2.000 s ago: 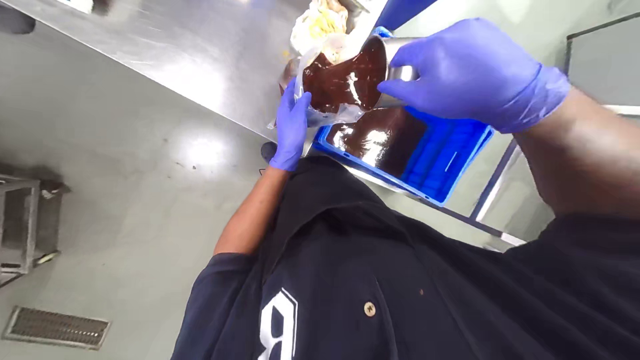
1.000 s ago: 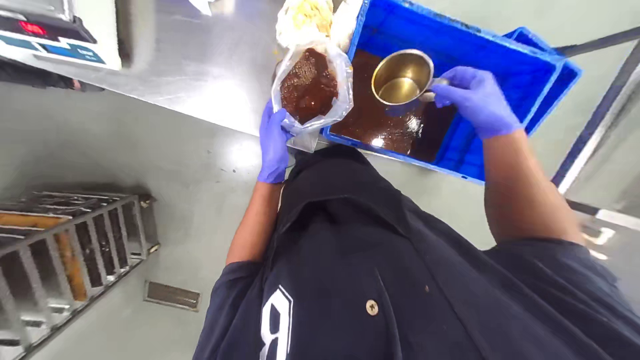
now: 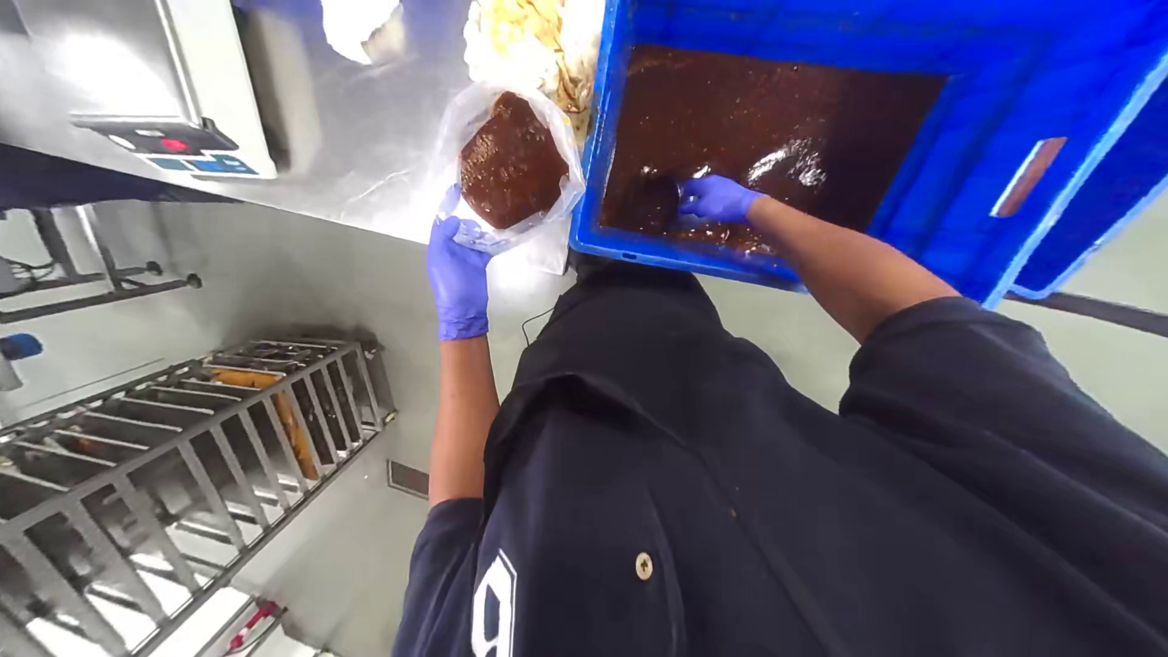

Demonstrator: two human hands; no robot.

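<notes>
My left hand point(image 3: 459, 274), in a purple glove, holds a clear plastic bag point(image 3: 573, 182) by its near left side. Dark brown sauce point(image 3: 513, 164) fills much of the bag, whose mouth is open upward. To the right is a blue plastic crate point(image 3: 967, 119) with a pool of the same-looking brown sauce point(image 3: 776, 119) in it. My right hand point(image 3: 719, 199), also gloved, is low in the crate at the sauce's surface, closed on the handle of a metal cup. The cup itself is mostly hidden, sunk in the sauce.
The bag and crate are at a stainless steel table point(image 3: 365, 155). A digital scale point(image 3: 210, 91) stands at its left, and a pale, yellowish food heap point(image 3: 520, 46) lies behind the bag. A second blue crate point(image 3: 1095, 219) shows at the right. Metal racking point(image 3: 210, 438) stands lower left.
My right hand has gone from tipping the metal cup over the bag, to holding it empty above the crate, to down in the sauce. My left hand has kept hold of the bag.
</notes>
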